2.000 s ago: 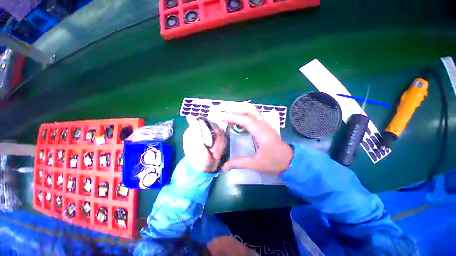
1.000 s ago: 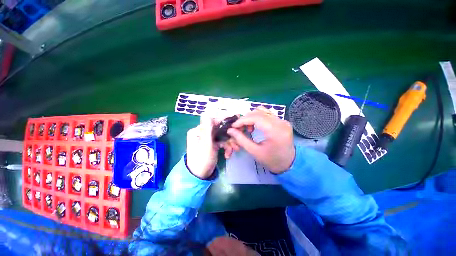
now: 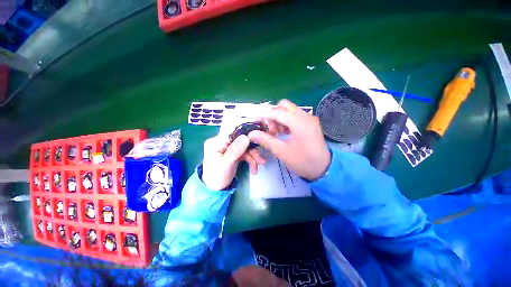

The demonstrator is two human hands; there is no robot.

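Observation:
A small round black unit (image 3: pixel 247 131) is held between my two hands above the white paper work sheet (image 3: pixel 274 182). My left hand (image 3: pixel 223 156) grips it from the left, with the thumb on its near edge. My right hand (image 3: pixel 297 143) has its fingers on the unit's right side. The fingers hide part of the unit, and its underside is not visible. Thin dark lines, perhaps tweezers, show below my right hand. The adhesive sheet with black half-moon stickers (image 3: pixel 207 114) lies behind my hands, partly covered by them.
At left are a red parts tray (image 3: pixel 144 224) of round units and a blue bin (image 3: pixel 131 185) of white rings with a clear bag (image 3: pixel 157 144). At right are a screw dish (image 3: pixel 346 115), black hand tool (image 3: pixel 389 137), white strip (image 3: pixel 358 73) and yellow electric screwdriver (image 3: pixel 451 103). Another red tray (image 3: pixel 185 21) is behind.
The black unit, earlier tilted in my left hand with my right hand apart, is now held by both hands and turned flatter. The view has shifted slightly.

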